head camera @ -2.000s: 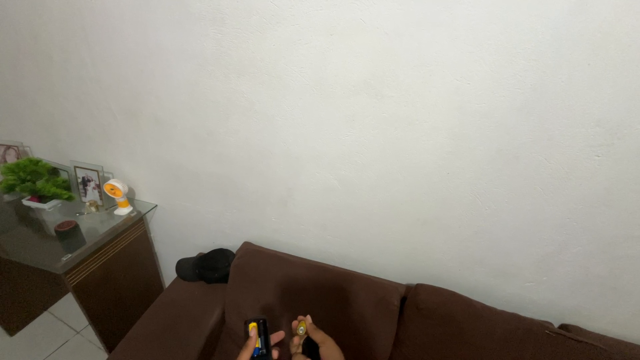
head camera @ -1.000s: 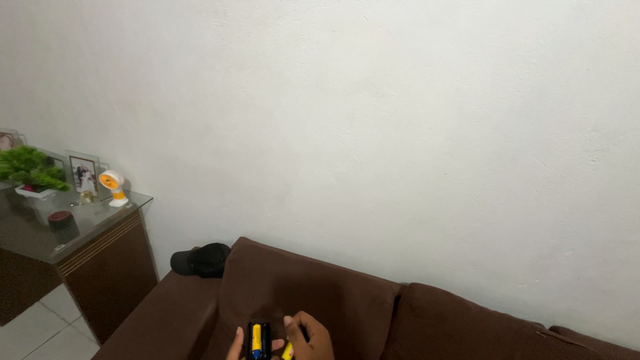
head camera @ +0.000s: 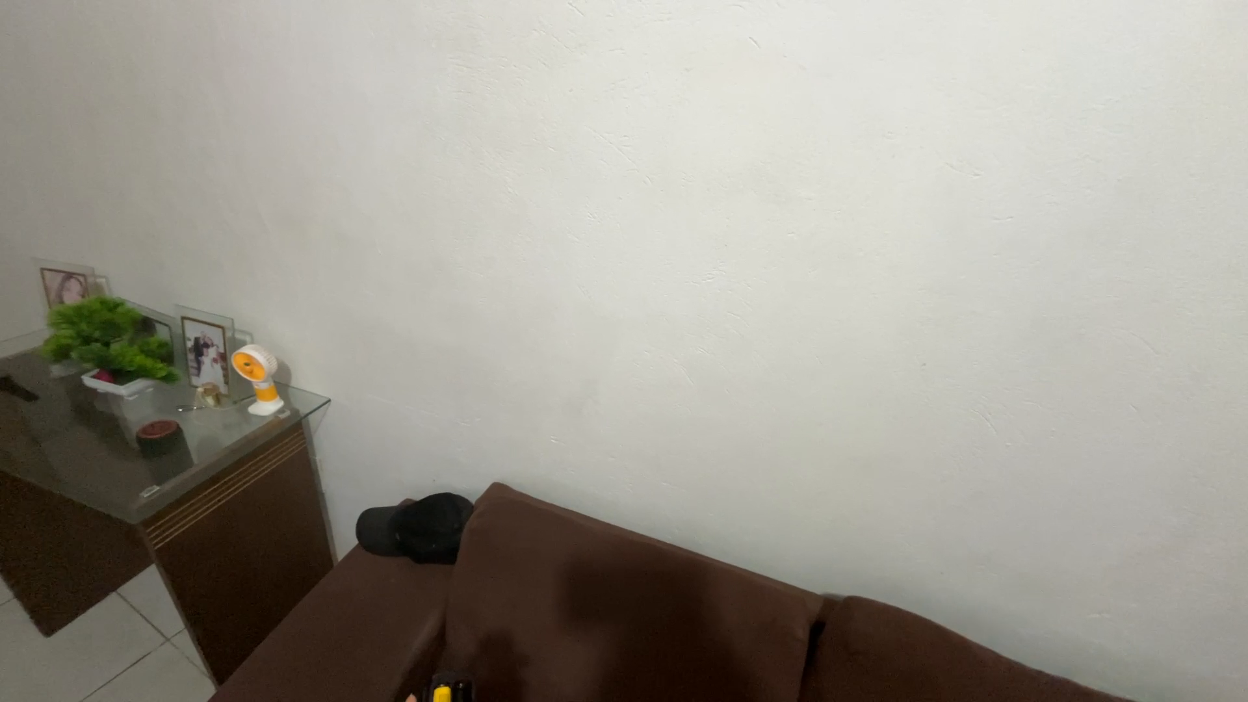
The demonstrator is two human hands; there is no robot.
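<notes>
At the bottom edge of the head view, a black battery holder or device (head camera: pixel 462 685) shows only its top end, with a yellow battery (head camera: pixel 443 694) in it. A small bit of a fingertip, seemingly of my left hand (head camera: pixel 411 698), touches or lies close to its left side; the rest of that hand is below the frame, so its grip cannot be made out. My right hand is out of view.
A brown sofa (head camera: pixel 624 585) stands against the white wall (head camera: pixel 760 292). A black cap (head camera: pixel 429 528) lies on its armrest. The glass-topped table (head camera: pixel 224 453) at left bears a small orange-and-white fan (head camera: pixel 258 375), a potted plant (head camera: pixel 107 341), framed photos (head camera: pixel 207 356) and a dark round object (head camera: pixel 161 439).
Both hands and the black item have moved down, and my right hand has left the view. A second yellow battery was by my right hand one second ago and is no longer seen there.
</notes>
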